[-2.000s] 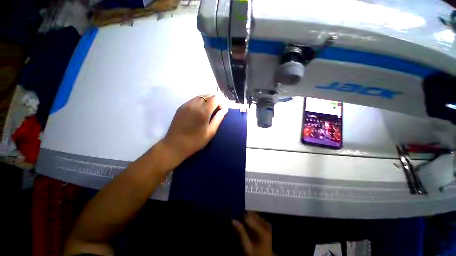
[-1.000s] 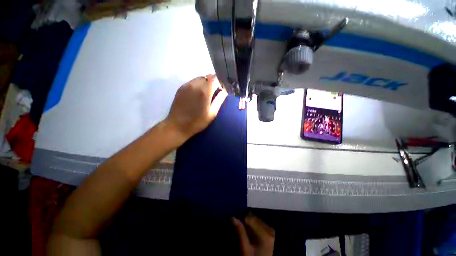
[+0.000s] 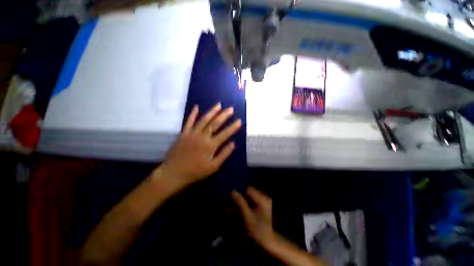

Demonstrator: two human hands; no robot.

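Observation:
A navy-blue fabric panel (image 3: 210, 78) lies lengthwise under the lit needle area (image 3: 240, 80) of the white sewing machine (image 3: 332, 31) and runs over the table's front edge. My left hand (image 3: 200, 148) lies flat on the panel with its fingers spread, nearer to me than the needle. My right hand (image 3: 254, 210) is below the table edge at the panel's right edge, thumb and forefinger near the cloth. Whether it pinches the cloth is hard to tell in the dark, blurred area.
A smartphone (image 3: 309, 85) lies lit under the machine arm. Thin metal tools (image 3: 387, 131) and a red item (image 3: 403, 112) lie right of it. The grey ruler strip (image 3: 291, 148) edges the table. A red cloth (image 3: 26, 126) is at the left.
The view has shifted. My left hand has moved back from beside the needle and now lies spread on the cloth. The panel's far end now shows beyond the needle, and more of my right forearm shows.

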